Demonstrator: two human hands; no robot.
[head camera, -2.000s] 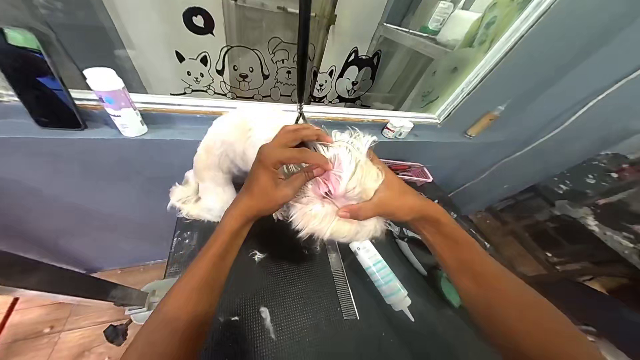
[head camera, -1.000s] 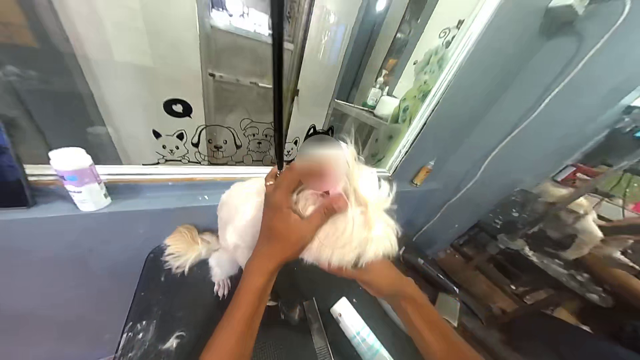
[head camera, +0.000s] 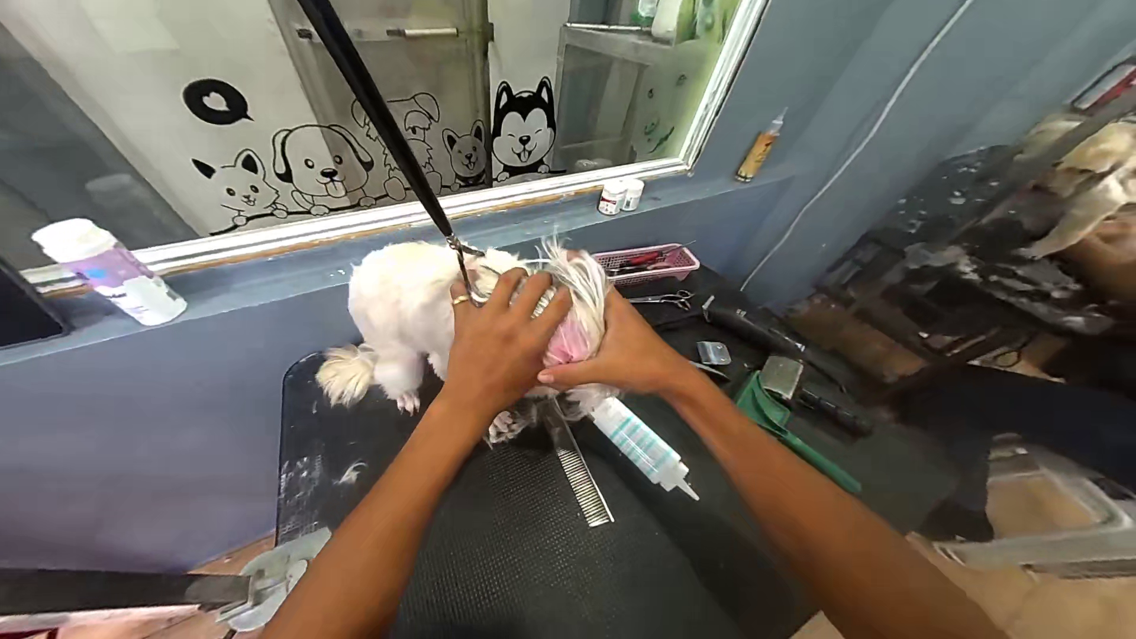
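A white dog (head camera: 399, 297) with a clipped body stands on a black grooming table (head camera: 524, 550), tethered at the neck by a black strap (head camera: 382, 115). My left hand (head camera: 506, 342) lies on its head and neck, fingers spread over the fur. My right hand (head camera: 630, 351) cups the other side of the head, its thumb beside the pink inner skin of an ear (head camera: 572, 340). Under the head lie a metal comb (head camera: 579, 470) and a white nozzle bottle (head camera: 643, 444). The dog's face is hidden.
Behind the dog are a pink basket (head camera: 652, 264) of tools and scissors (head camera: 666, 299). Clippers (head camera: 754, 330) and a green-handled slicker brush (head camera: 781, 417) lie right. The ledge holds a white-and-purple container (head camera: 115, 271), small jars (head camera: 619, 196) and an amber tube (head camera: 761, 153). Another dog (head camera: 1092, 177) is far right.
My left hand has moved from the ear and face area to lie flat over the head and neck. The dog's head has turned down from its raised pose a second ago. The view has swung.
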